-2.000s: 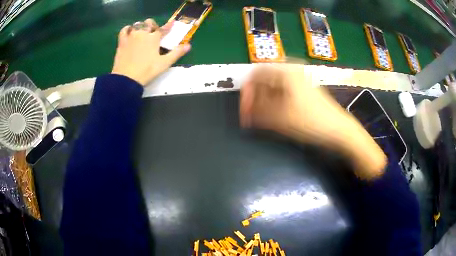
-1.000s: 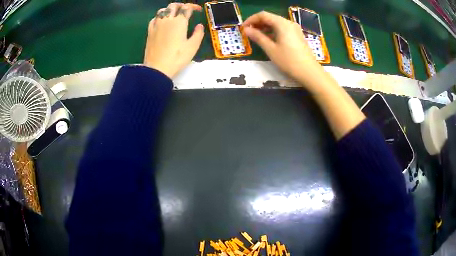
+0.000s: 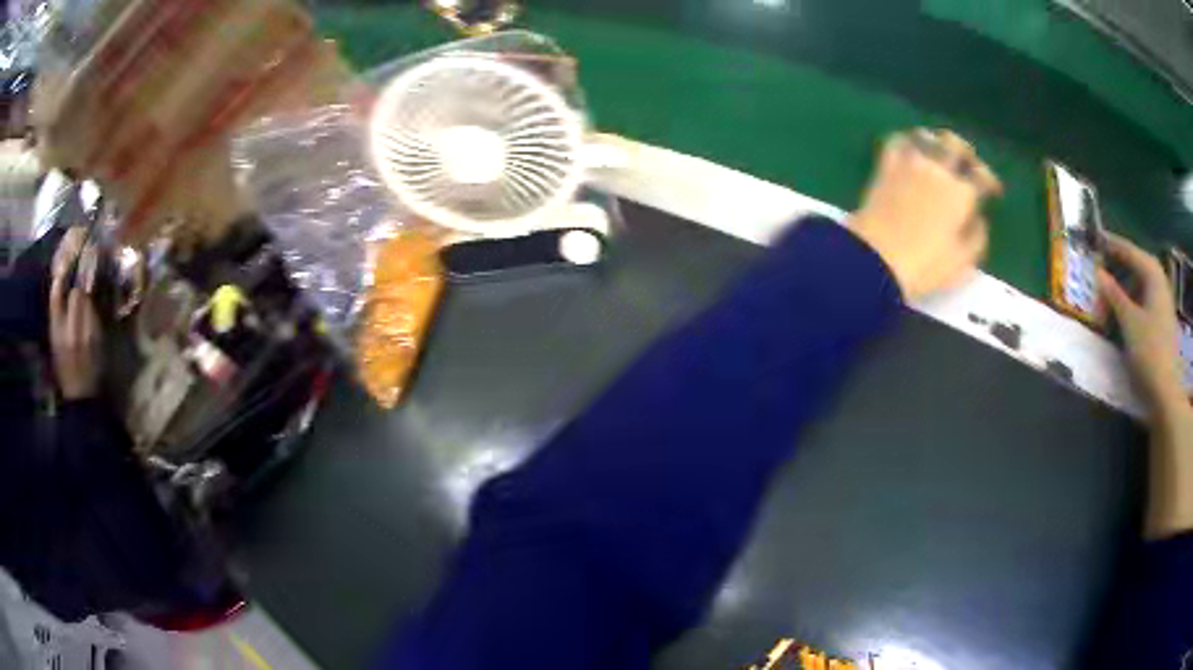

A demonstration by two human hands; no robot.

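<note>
An orange-edged handset (image 3: 1075,246) lies on the green conveyor belt at the right, its pale keypad showing. My right hand (image 3: 1146,312) is at the handset's right edge, with fingers touching or very near it; whether it holds a small part cannot be told. My left hand (image 3: 926,216) is left of the handset, over the belt's edge rail, blurred, with fingers curled; nothing shows in it, but its fingertips are unclear. A second handset (image 3: 1185,314) is cut off at the right edge. Loose orange side parts (image 3: 809,658) lie at the bottom edge.
A white fan (image 3: 476,147) stands at upper left, with a dark device (image 3: 517,253) below it. A plastic bag (image 3: 397,314) with orange contents is beside them. A cardboard box (image 3: 196,98) is at far left. Another person's hand (image 3: 75,314) and dark sleeve are below it. A white rail (image 3: 700,196) borders the belt.
The view has swung left, bringing in the box and another person. My left hand's fingers have curled. My right hand remains at a handset's right side.
</note>
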